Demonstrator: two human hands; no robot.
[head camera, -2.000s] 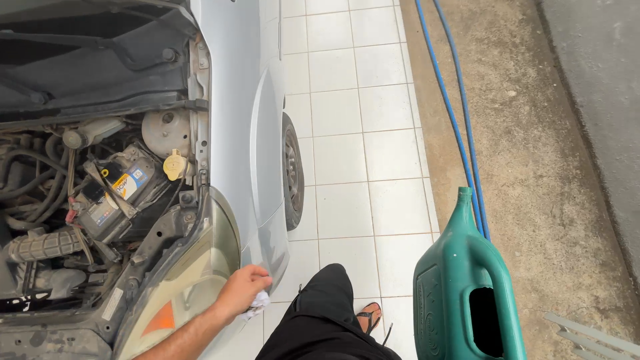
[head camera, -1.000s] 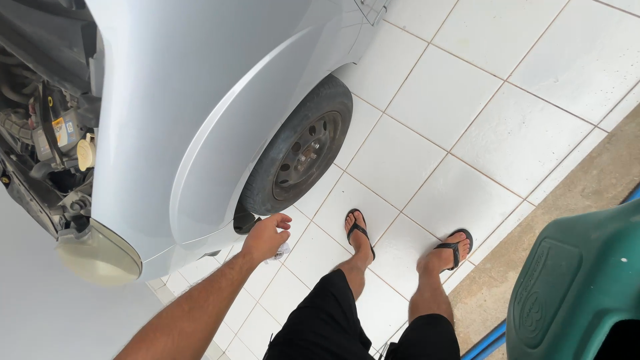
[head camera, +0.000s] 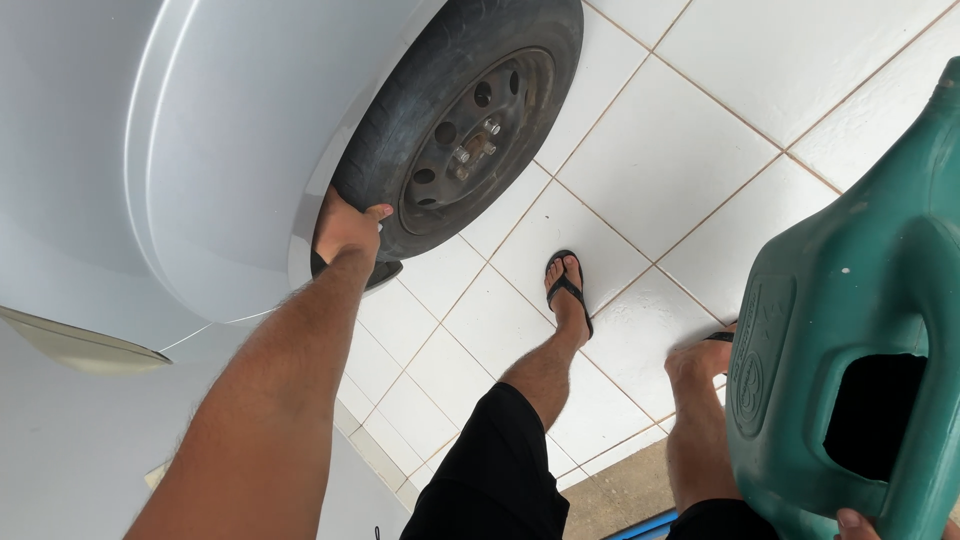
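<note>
My left hand (head camera: 351, 225) reaches into the gap between the silver car's fender (head camera: 247, 135) and the front tire (head camera: 382, 150). Its thumb points along the sidewall, with a small white bit of crumpled material (head camera: 380, 227) showing under it; the other fingers are hidden. The wheel has a dark steel rim (head camera: 476, 142) with bolts at its hub. At the bottom right edge, my right hand (head camera: 859, 525) grips a green plastic watering can (head camera: 795, 300) low on its handle side; only a thumb and a bit of finger show.
White floor tiles (head camera: 667, 150) lie under the wheel and my sandalled feet (head camera: 568, 289). A blue hose (head camera: 645, 525) runs over a concrete strip (head camera: 622, 487) at the bottom. The car's headlight (head camera: 82, 345) is at the left, beside a plain grey surface (head camera: 60, 450).
My left hand has moved from in front of the tire into the wheel arch. The view has turned and come nearer to the wheel; the engine bay has left the picture.
</note>
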